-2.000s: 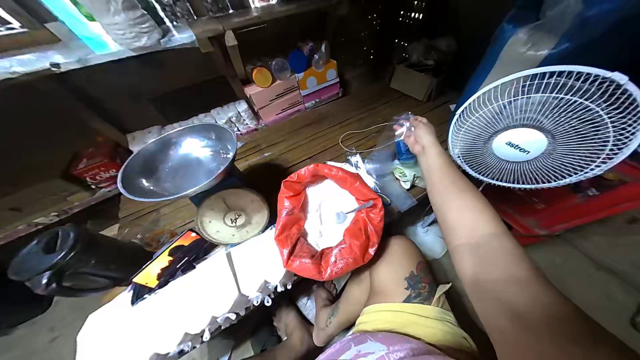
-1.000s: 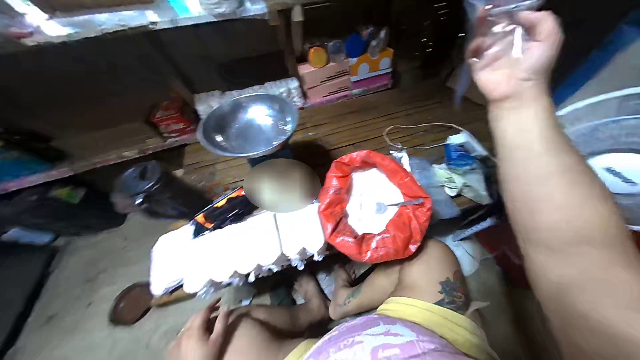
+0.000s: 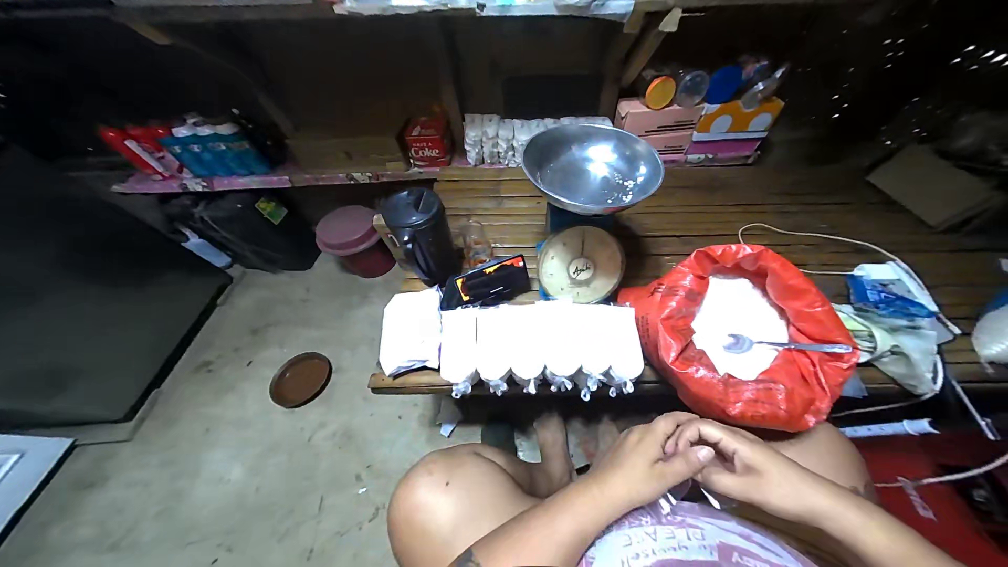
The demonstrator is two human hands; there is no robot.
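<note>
My left hand point(image 3: 650, 457) and my right hand point(image 3: 728, 457) meet above my lap, fingers curled together on a small piece of clear plastic point(image 3: 677, 496). Just beyond them stands a red plastic bag point(image 3: 815, 303), its rim rolled open around white powder point(image 3: 732, 311). A metal spoon point(image 3: 795, 346) lies on the powder. Left of the bag, a row of filled, tied plastic bags of white powder point(image 3: 543, 342) lies along the bench edge. Behind the row is a dial scale point(image 3: 581, 264) with a steel bowl point(image 3: 593, 167) on top.
A smartphone point(image 3: 492, 282) leans near a dark pitcher point(image 3: 417, 236). A white cord point(image 3: 835, 236) and plastic packets point(image 3: 890, 295) lie right of the red bag. Boxes point(image 3: 657, 118) and jars stand at the back. A maroon lidded bucket point(image 3: 354, 240) and a brown round lid point(image 3: 300, 379) are on the floor.
My right hand has come down from the upper right, where it held clear plastic, to my lap beside my left hand. The view has swung left.
</note>
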